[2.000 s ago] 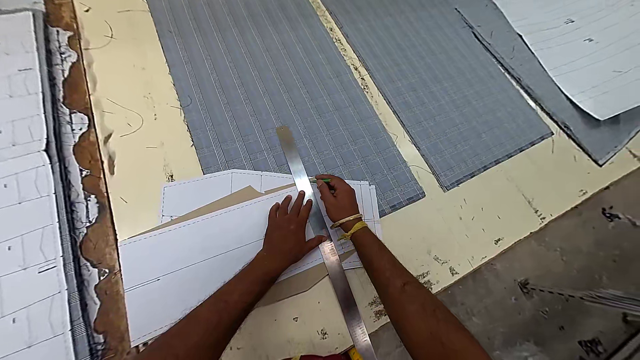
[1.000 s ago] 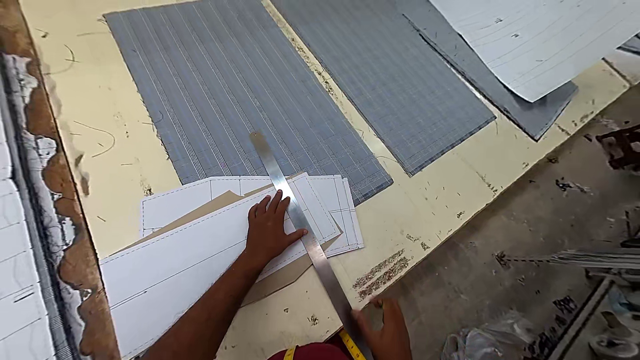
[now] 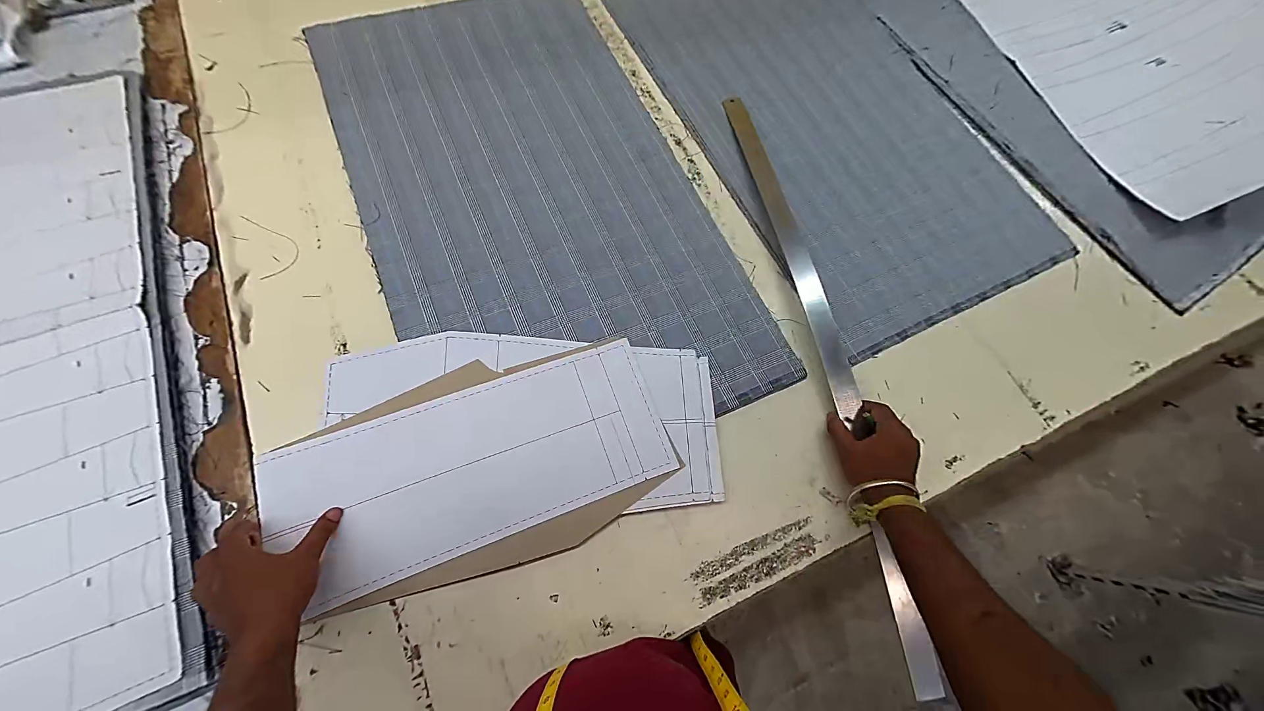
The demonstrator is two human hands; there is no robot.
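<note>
My right hand [image 3: 877, 444] is closed around a long steel ruler [image 3: 814, 296], with a small dark green thing also between the fingers. The ruler slants over the table edge, its far end above a checked grey fabric stack. My left hand [image 3: 262, 583] lies at the left end of a white paper pattern piece [image 3: 474, 464], thumb on top; whether its fingers grip the edge is hidden. Brown card [image 3: 553, 528] and another white pattern piece [image 3: 699, 425] lie beneath. Their far side overlaps a striped grey fabric stack [image 3: 533, 188].
More grey fabric [image 3: 889, 188] lies at the back right, beside a large marked paper sheet [image 3: 1136, 89]. Marked paper over checked fabric [image 3: 79, 395] lies at the left, past the table's worn brown edge [image 3: 207, 296]. A yellow measuring tape [image 3: 716, 671] hangs at my body.
The ruler has left the pattern pieces and is now to their right, in my right hand. My left hand has moved from the ruler to the left end of the top pattern piece.
</note>
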